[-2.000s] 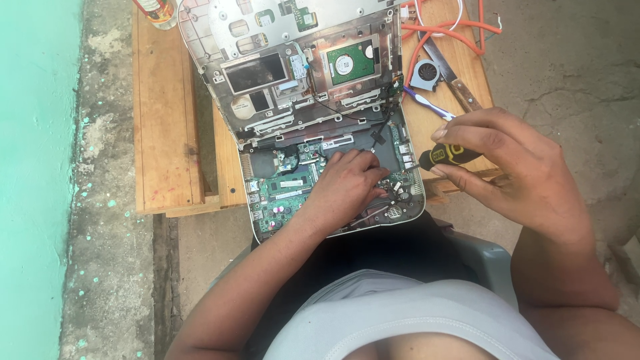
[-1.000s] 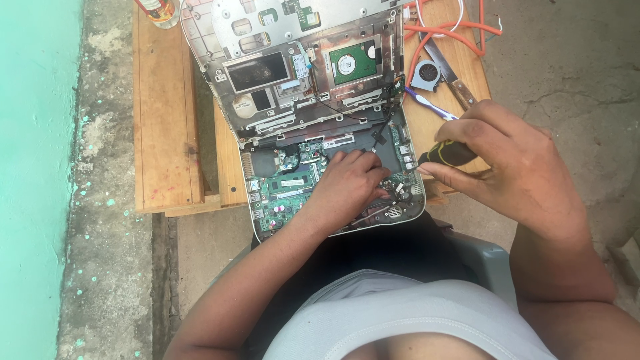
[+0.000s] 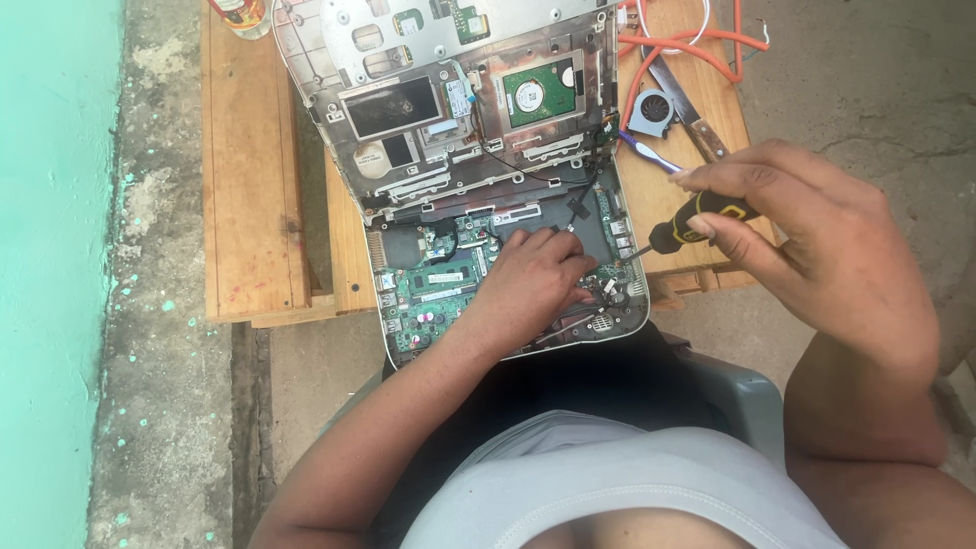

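An opened laptop base rests partly on a wooden bench and partly over my lap. Its raised upper shell carries a hard drive with a green circuit board. My left hand lies over the inside of the base, beside the green motherboard; its fingers are bent, and whether they grip a part cannot be told. My right hand holds a black and yellow screwdriver between thumb and fingers, its shaft pointing down-left to the small board at the base's right edge. The exact tip contact is too small to tell.
On the wooden bench stands a glass bottle at the top left. Right of the shell lie a cooling fan, a knife with a wooden handle, a purple and white toothbrush and orange cables. A turquoise wall runs along the left.
The screwdriver's handle has turned between my right fingers, its yellow marking showing differently. My left hand remains over the laptop base.
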